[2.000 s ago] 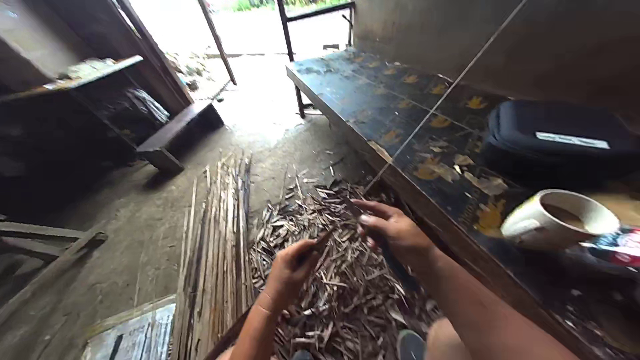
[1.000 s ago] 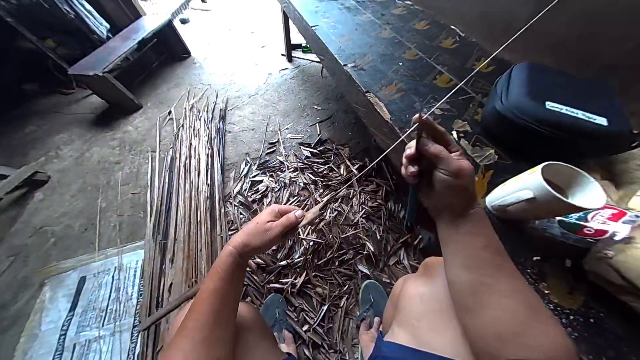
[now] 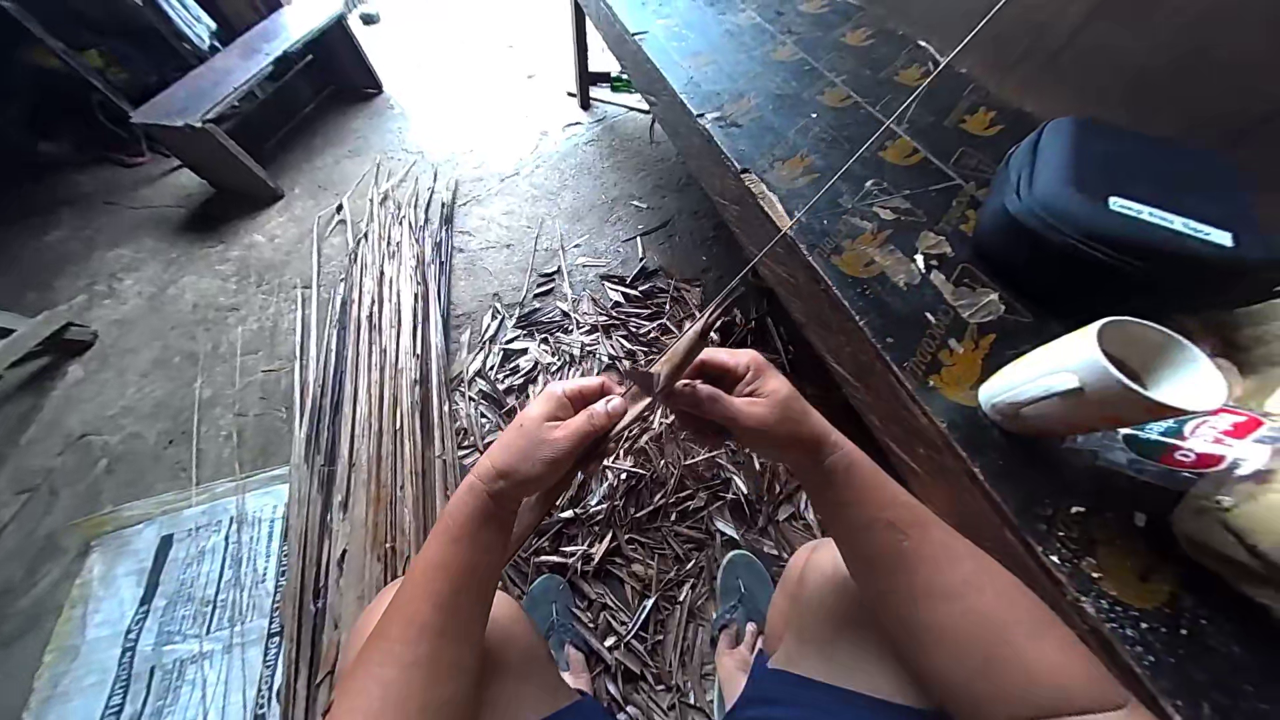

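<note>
My left hand [image 3: 560, 435] and my right hand [image 3: 745, 400] are close together in the middle of the view. Between them lies a dry brown leaf strip [image 3: 682, 362], with a long thin pale rib or stick [image 3: 850, 165] running from it up to the upper right. The left fingers pinch the strip's lower left part; the right fingers pinch it beside its wider part. Whether a tool is in either hand cannot be told. Beneath the hands is a pile of dry leaf scraps [image 3: 640, 590]. A bundle of long dry strips [image 3: 375, 400] lies to the left.
A low dark table [image 3: 860, 360] on the right bears a black zippered case [image 3: 1130, 220], a white mug [image 3: 1060, 380] and a plastic packet [image 3: 1195, 440]. A printed sack [image 3: 170, 600] lies at lower left. A wooden bench [image 3: 230, 90] stands at upper left. My sandalled feet [image 3: 745, 590] rest among the scraps.
My right hand was raised at the table's edge one second ago; it has come down and in beside my left hand. The hands were apart and are now close together at the strip.
</note>
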